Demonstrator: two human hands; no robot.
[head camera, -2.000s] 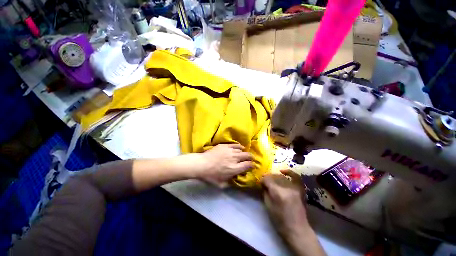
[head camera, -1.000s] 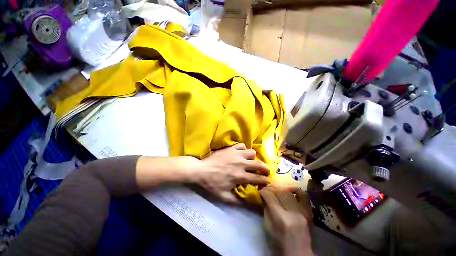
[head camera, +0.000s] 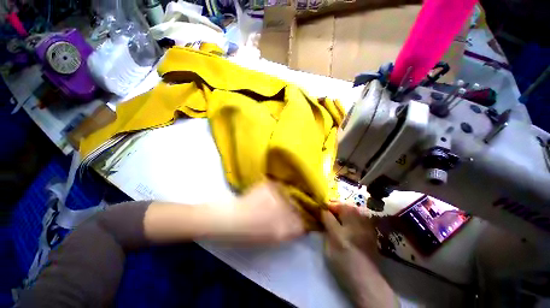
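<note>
A mustard-yellow garment piece (head camera: 253, 120) lies in loose folds on the white table, left of the white sewing machine (head camera: 416, 138). My left hand (head camera: 271, 213) is blurred and closed on the near edge of the cloth. My right hand (head camera: 350, 240) is beside it, fingertips at the cloth's near right corner, just below the machine head. My right fingers are blurred and partly hidden, so their grip is unclear. The needle and presser foot cannot be made out.
A phone with a lit screen (head camera: 431, 222) lies under the machine arm. A pink tube (head camera: 431, 39) stands on the machine head. A cardboard box (head camera: 350, 45) is behind. Stacked pieces (head camera: 105, 147), a purple device (head camera: 65, 59) and a blue basket (head camera: 45, 207) are left.
The near part of the cloth is lifted and pulled into a blurred fold by my left hand, which was flat on it before. The camera view has shifted.
</note>
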